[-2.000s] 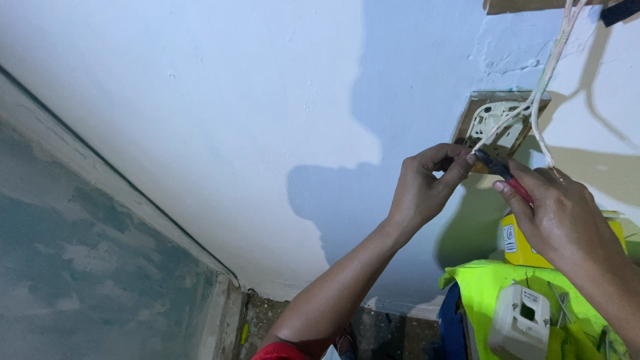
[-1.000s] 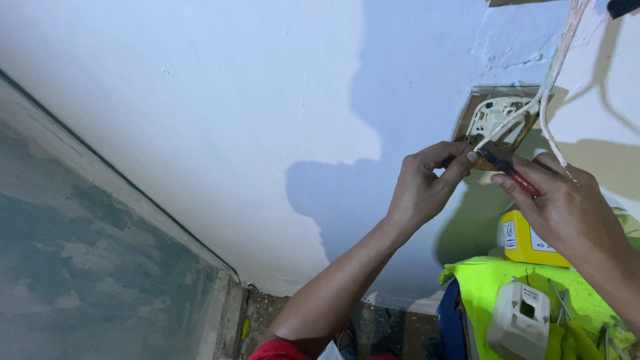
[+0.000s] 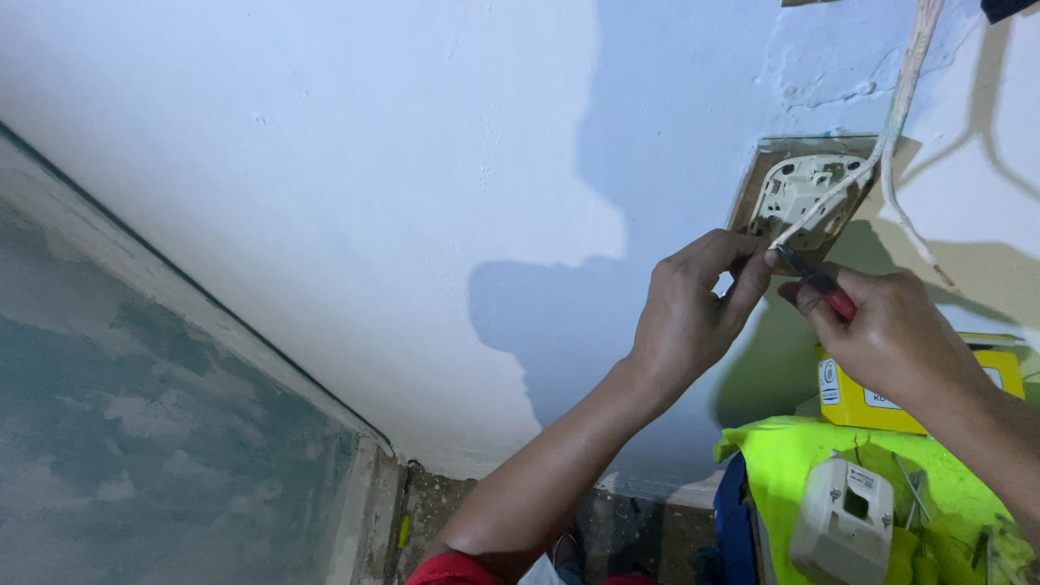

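Observation:
A white plastic mounting plate (image 3: 812,191) sits on a wooden block on the wall. White electrical wires (image 3: 908,81) come down from the upper right and split. One branch slants across the plate to the fingertips of my left hand (image 3: 703,284), which pinch its end. My right hand (image 3: 886,325) is closed around red-handled pliers or cutters (image 3: 829,288), with the jaws at that wire end. The other wire branch (image 3: 908,227) hangs free above my right hand, its tip reddish-brown. Fingers hide part of the wire end and the plate's lower edge.
Below my right hand stands a yellow box (image 3: 869,406). In front of it a bright yellow-green cloth (image 3: 780,455) carries a white plastic cover (image 3: 845,520) and several screws or thin metal pieces (image 3: 914,491). A dark cable (image 3: 195,280) runs along the wall at left.
The hanging wire branch has shifted slightly to the right. Both hands have stayed at the wire end beside the plate, the red-handled tool still in my right hand.

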